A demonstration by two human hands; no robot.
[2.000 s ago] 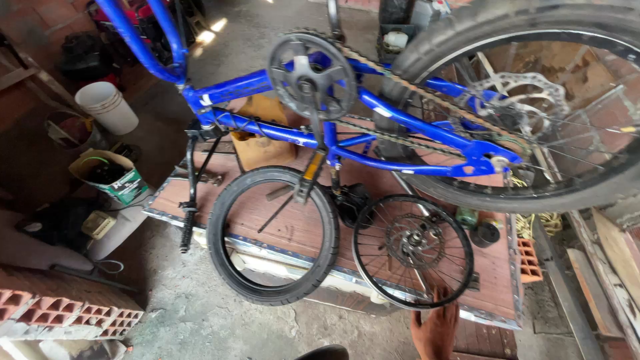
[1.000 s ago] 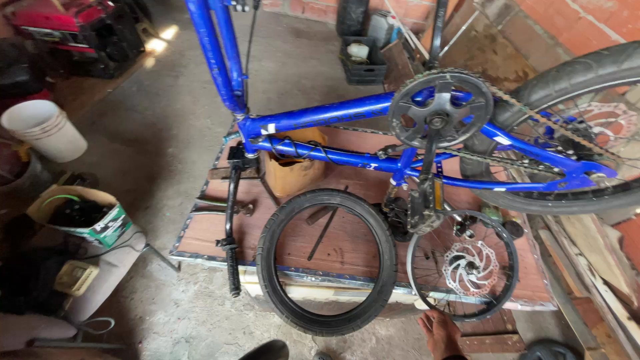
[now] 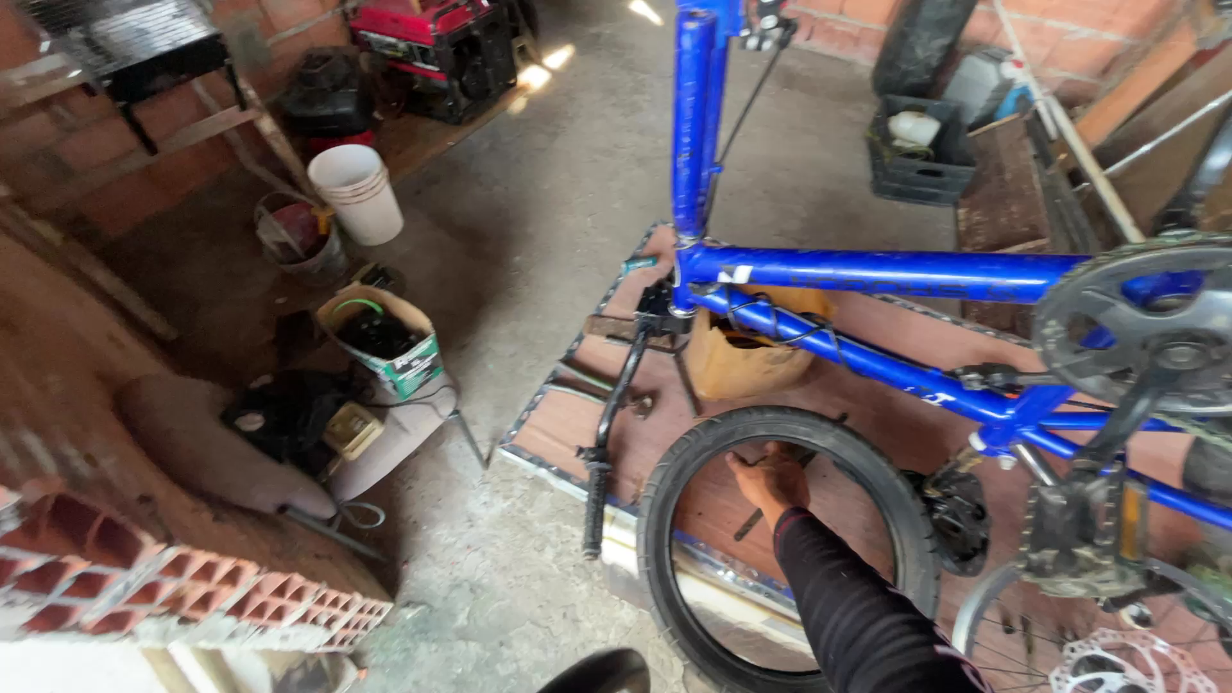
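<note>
My right hand, in a dark sleeve, reaches through the opening of a black bicycle tyre. It is over a dark metal bar on the board; its fingers are partly hidden, so I cannot tell whether they grip the bar. My left hand is out of view. Above the tyre stands a blue bicycle frame with its crankset. Handlebars extend down to the tyre's left. A spoked wheel with a disc rotor lies at the bottom right, partly cut off.
A tan container is on the wooden board behind the frame. To the left are an open box, a white bucket and hollow bricks. A red generator and a black crate stand farther back.
My right hand has moved left from beside the spoked wheel to inside the tyre's opening. The view has swung left.
</note>
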